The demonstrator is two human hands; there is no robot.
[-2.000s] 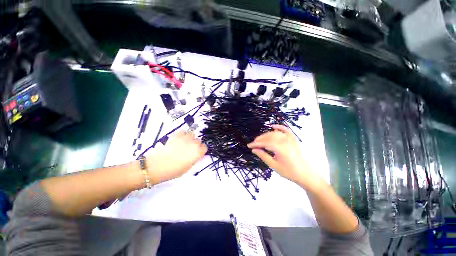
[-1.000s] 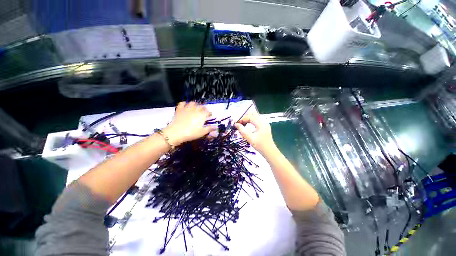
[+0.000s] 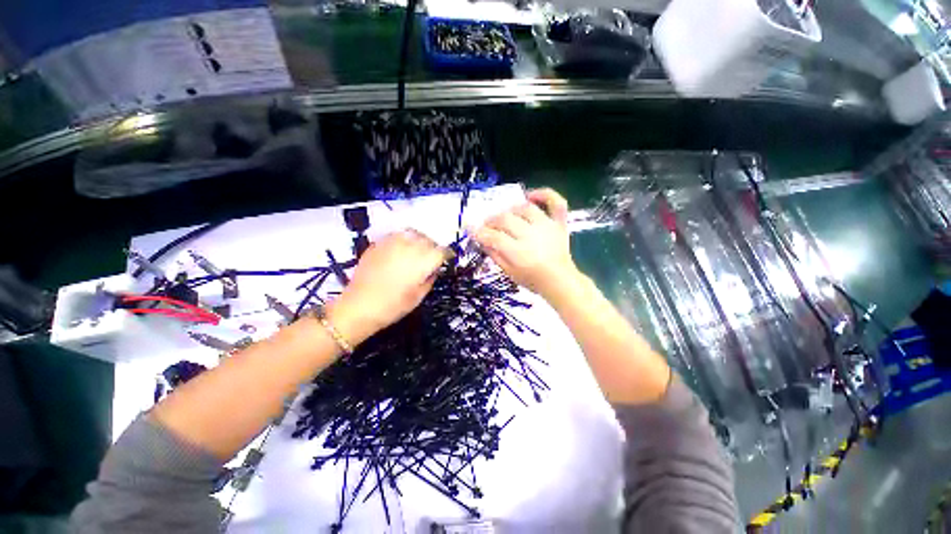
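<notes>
The wiring harness (image 3: 245, 274) runs as a black cable across the upper part of the white board (image 3: 568, 459) towards my hands. My left hand (image 3: 394, 280) is at the top of the heap, fingers closed around a dark part of the harness. My right hand (image 3: 527, 242) is just right of it, fingertips pinched at the same spot, where a thin black cable tie (image 3: 462, 214) sticks up. The fingers hide what each one grips. The tangled heap of black cable ties (image 3: 407, 386) lies below both hands.
A white fixture block (image 3: 83, 318) with red wires (image 3: 172, 307) is at the board's left corner. A blue tray of dark clips (image 3: 422, 156) stands behind the board, a smaller blue bin (image 3: 469, 44) beyond. Bagged harnesses (image 3: 720, 282) lie right. A white bin (image 3: 720, 47) is above.
The view has shifted slightly. My hands stay close together at the top of the heap. My right hand has turned and its fingers have closed in towards my left hand.
</notes>
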